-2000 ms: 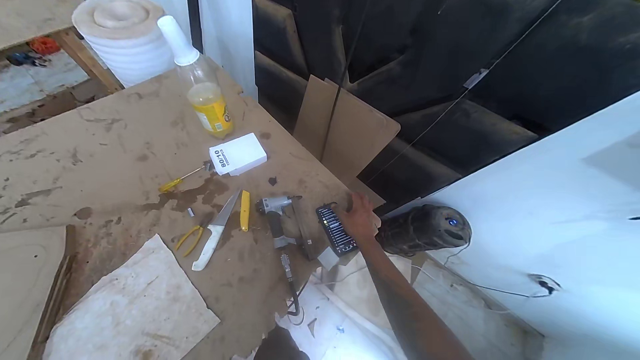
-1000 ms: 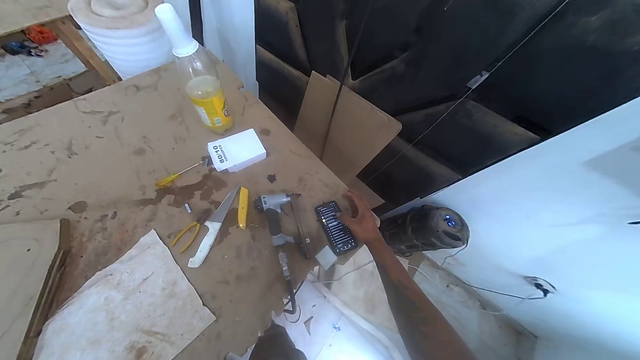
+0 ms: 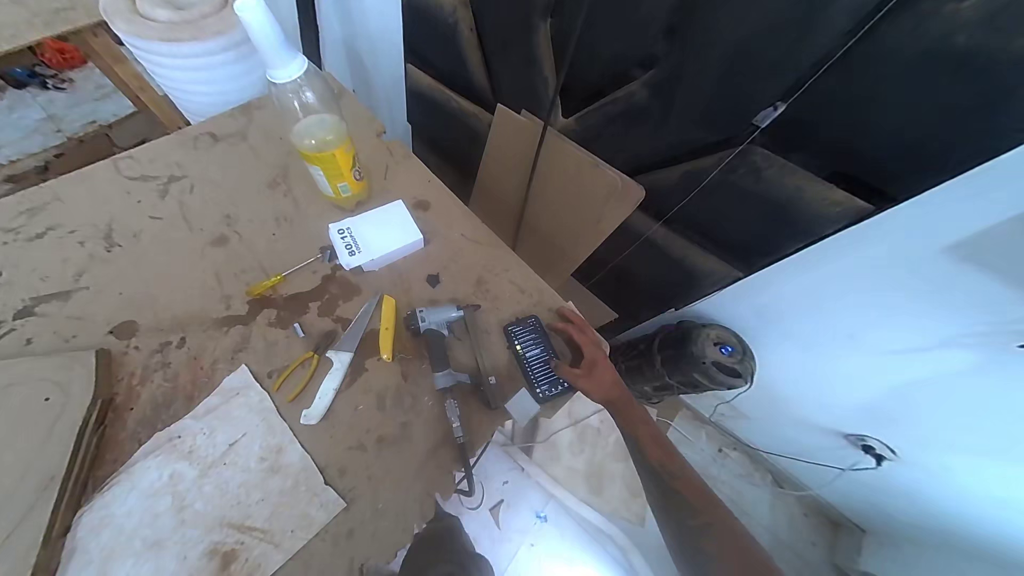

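Note:
My right hand [image 3: 586, 360] reaches in from the lower right, fingers spread, its thumb at the edge of a smartphone [image 3: 536, 358] with a lit screen, which lies on the wooden table. Left of the phone is a pneumatic staple gun [image 3: 438, 340] joined to an air hose. A knife with a white handle [image 3: 328, 388], yellow-handled pliers [image 3: 298, 374] and a yellow utility knife [image 3: 387, 328] lie close together farther left. A yellow screwdriver [image 3: 268, 285] points toward a white staple box [image 3: 378, 234]. My left hand cannot be made out; a dark shape sits at the bottom edge.
A plastic bottle [image 3: 326, 156] of yellow liquid stands near the table's far corner. A white fabric piece [image 3: 200, 488] lies at the lower left. Beyond the right edge are cardboard pieces [image 3: 572, 192], a black cylindrical speaker [image 3: 688, 362] and cables. A foam roll [image 3: 192, 64] stands behind.
My right thumb and fingers have shifted at the phone's right side; the fingers were closer together over its upper edge two seconds ago. The tools have stayed in place.

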